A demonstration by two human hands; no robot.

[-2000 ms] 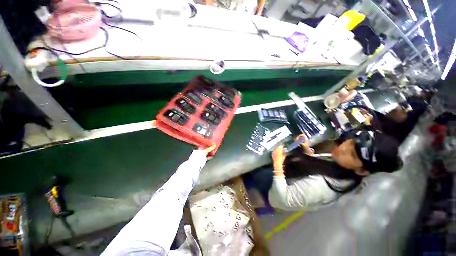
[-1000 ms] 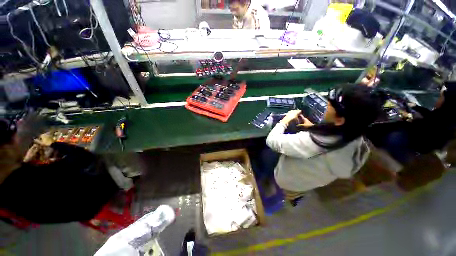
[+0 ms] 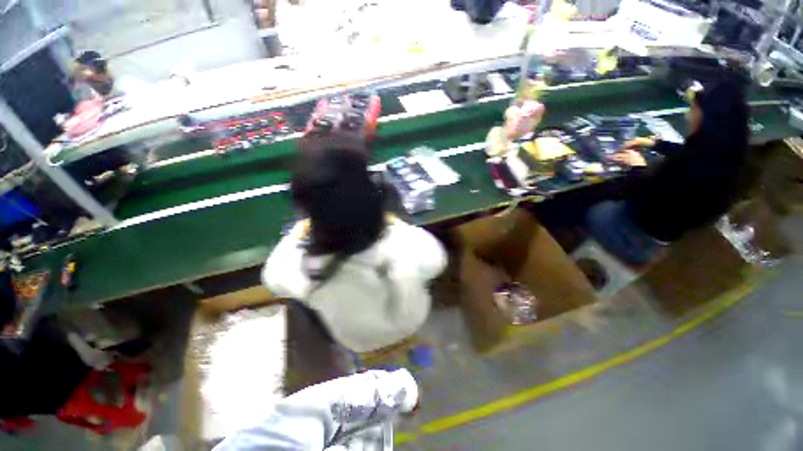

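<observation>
A white-sleeved arm of mine (image 3: 361,398) crosses the bottom of the view. No fingers show clearly beyond its cuff, and I cannot tell which arm it is. Neither of my hands can be made out. The red parts tray (image 3: 363,113) with black units lies across the bench on the green belt, partly hidden by a seated worker's head, away from my sleeve.
A worker in a pale top (image 3: 365,286) sits at the bench. An open carton of white items (image 3: 238,365) stands at left, another brown carton (image 3: 533,295) at right. A worker in black (image 3: 700,181) sits further right. A red stool (image 3: 106,396) is lower left. A yellow line (image 3: 563,379) crosses the floor.
My hand was at the red tray two seconds ago and has since let go. The view has shifted right along the line, so tray and white-filled carton now appear further left.
</observation>
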